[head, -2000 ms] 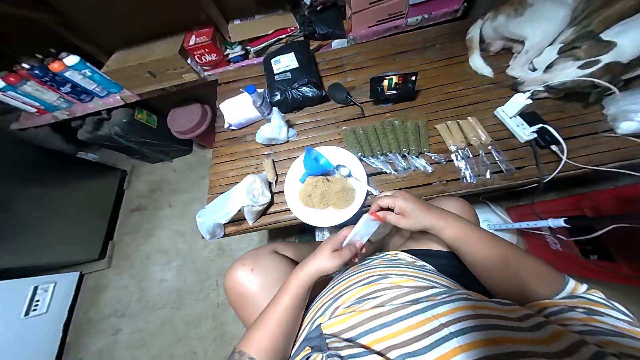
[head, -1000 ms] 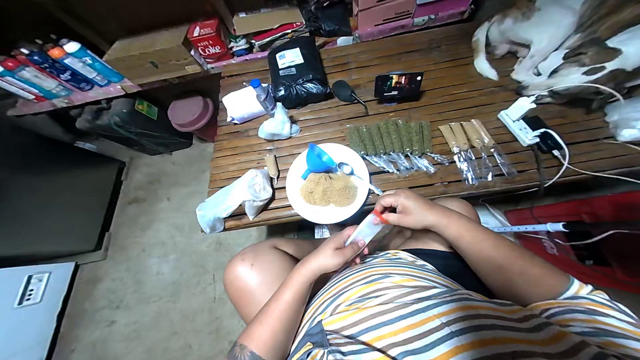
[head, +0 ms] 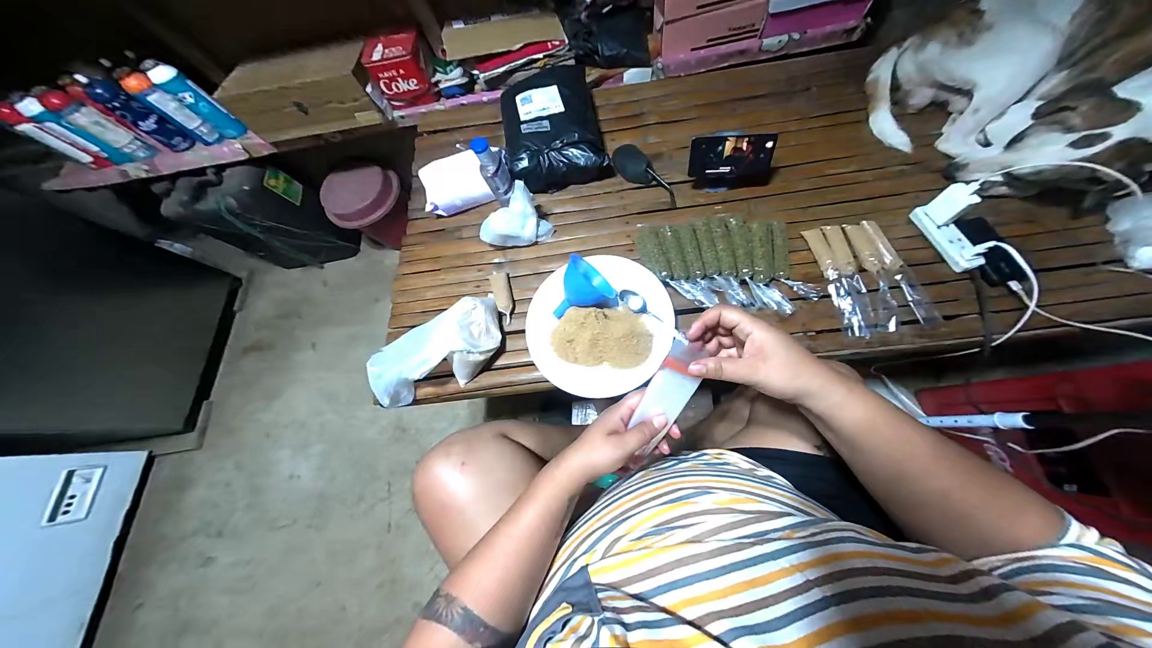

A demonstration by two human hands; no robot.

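Observation:
My left hand [head: 627, 436] holds the lower part of a pack of clear plastic bags [head: 664, 396] with a red band near its top. At the pack's upper end, the fingers of my right hand [head: 740, 353] pinch the plastic. Just beyond, a white plate [head: 542, 355] carries brown powder [head: 601, 338], a blue funnel [head: 587, 284] and a metal measuring spoon [head: 633, 301]. Right of the plate lie several bags of green dried herb [head: 715, 249] and several narrow bags of brown powder [head: 850, 247]. One small brown-filled bag [head: 501, 291] lies left of the plate.
A knotted plastic bag [head: 472, 337] lies at the slatted table's left edge. Farther back are a black parcel [head: 551, 130], a bottle [head: 492, 169], a dark round-headed object [head: 633, 165] and a phone [head: 733, 159]. A power strip [head: 949, 229] with cables and lying dogs [head: 1017, 81] are at the right.
My right hand has shifted slightly to the pack's top end, above the red band, where its fingers were at the band before. My left hand keeps its hold on the pack.

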